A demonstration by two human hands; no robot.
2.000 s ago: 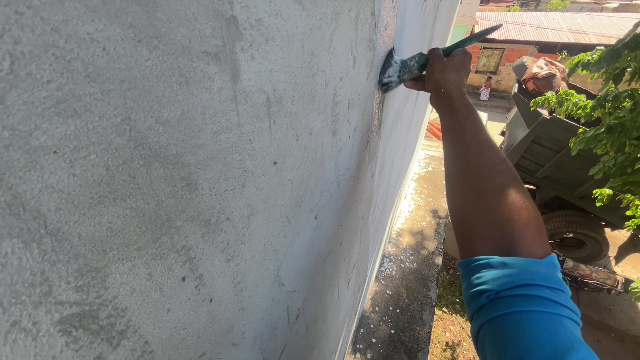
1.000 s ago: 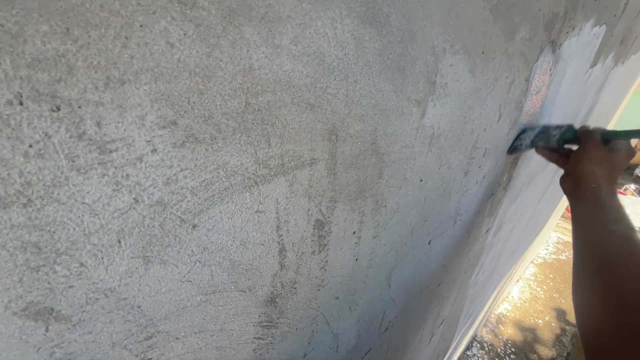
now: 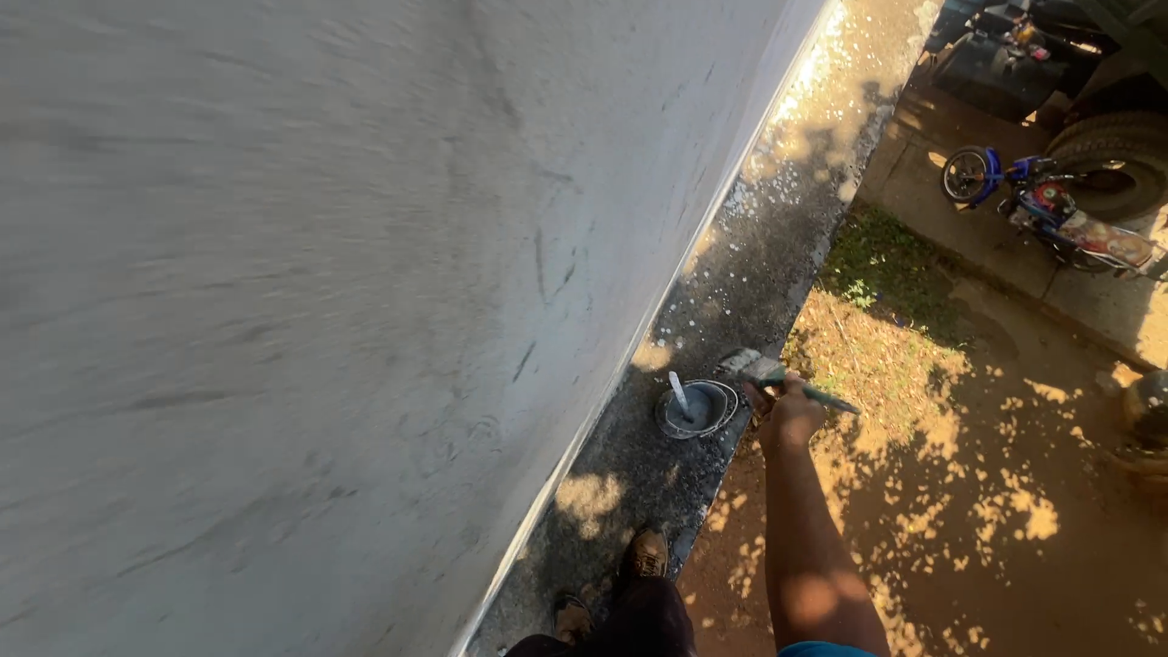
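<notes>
My right hand (image 3: pixel 787 411) grips the green handle of a wide paintbrush (image 3: pixel 753 367), whose bristles are coated with whitish paint. The brush is just above and to the right of an open paint bucket (image 3: pixel 703 412) that stands on the concrete ledge. Grey-white paint and a pale stick (image 3: pixel 679 392) are in the bucket, and its wire handle lies over the rim. On the left rises a plastered wall (image 3: pixel 365 274) with a whitish coat and dark streaks. My left hand is out of view.
I stand in brown shoes (image 3: pixel 646 552) on a narrow, paint-spattered concrete ledge (image 3: pixel 766 246) along the wall. Beyond its outer edge the ground lies well below, with grass, a motorcycle (image 3: pixel 1049 205) and a large vehicle tyre (image 3: pixel 1109 164).
My right hand and the brush have left the wall and come down beside the bucket. The view has tilted down to the ledge and my feet.
</notes>
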